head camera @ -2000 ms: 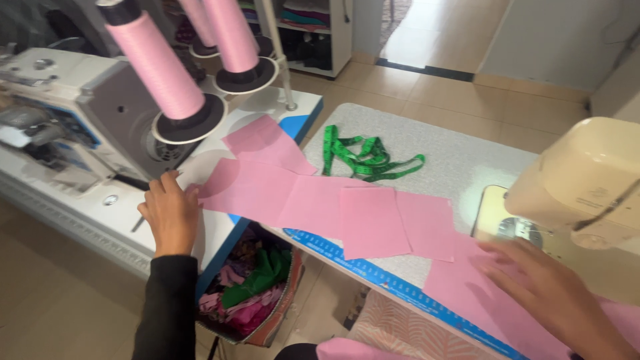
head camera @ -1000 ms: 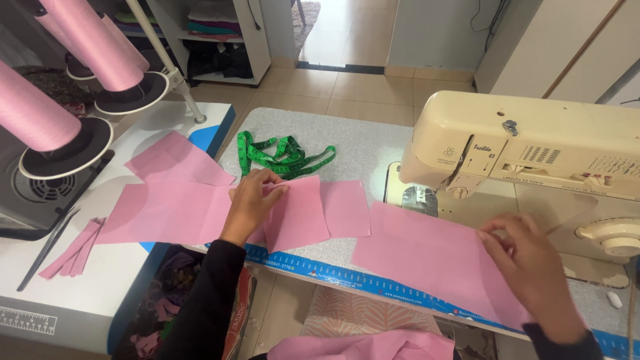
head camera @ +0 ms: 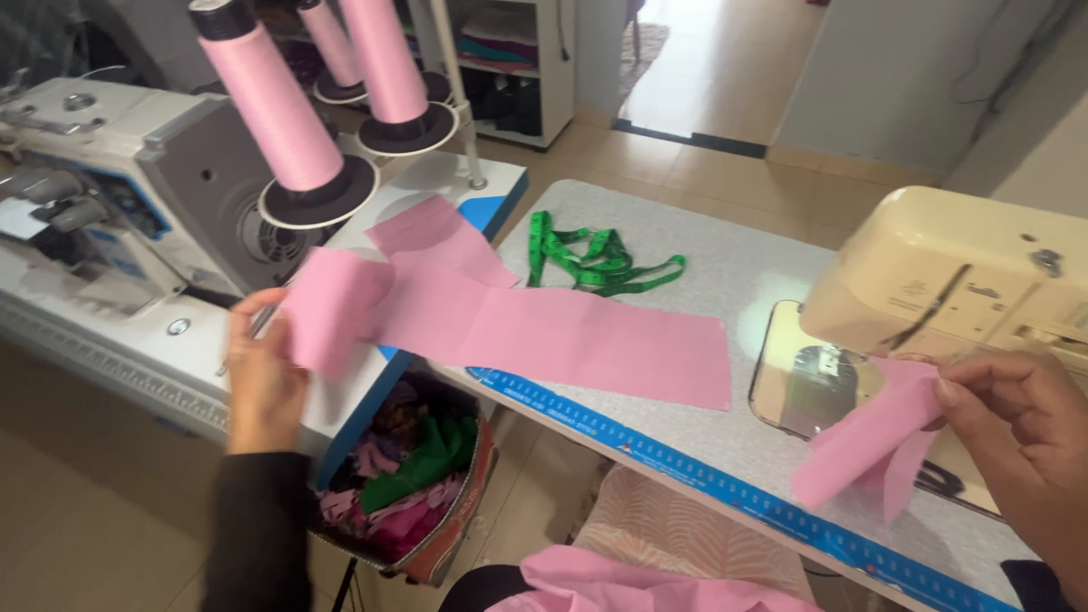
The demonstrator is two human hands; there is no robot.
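Observation:
My left hand [head camera: 268, 365] grips a pink fabric piece [head camera: 336, 310], raised over the white machine table at the left. On the right, my right hand [head camera: 1003, 408] pinches the corner of another pink fabric piece [head camera: 875, 433], which hangs folded in front of the cream sewing machine [head camera: 952, 272]. A long pink fabric strip [head camera: 595, 344] lies flat across both tables, and a further pink piece [head camera: 442, 238] lies at its upper left. Behind the strip is a loosely looped green tape measure [head camera: 595, 259]. Fingers partly hide something thin and dark by my left hand.
Pink thread cones [head camera: 272, 110] stand on a rack beside the white industrial machine [head camera: 127, 170]. A blue measuring tape [head camera: 663, 467] runs along the grey table's front edge. Below the gap sits a bin of scraps [head camera: 408, 484]. Dark scissor handles [head camera: 939, 480] show near my right hand.
My left hand has moved left from the middle pieces and now holds a piece up. The fabric under my right hand, flat one second ago, is lifted and folded. The view has swung left.

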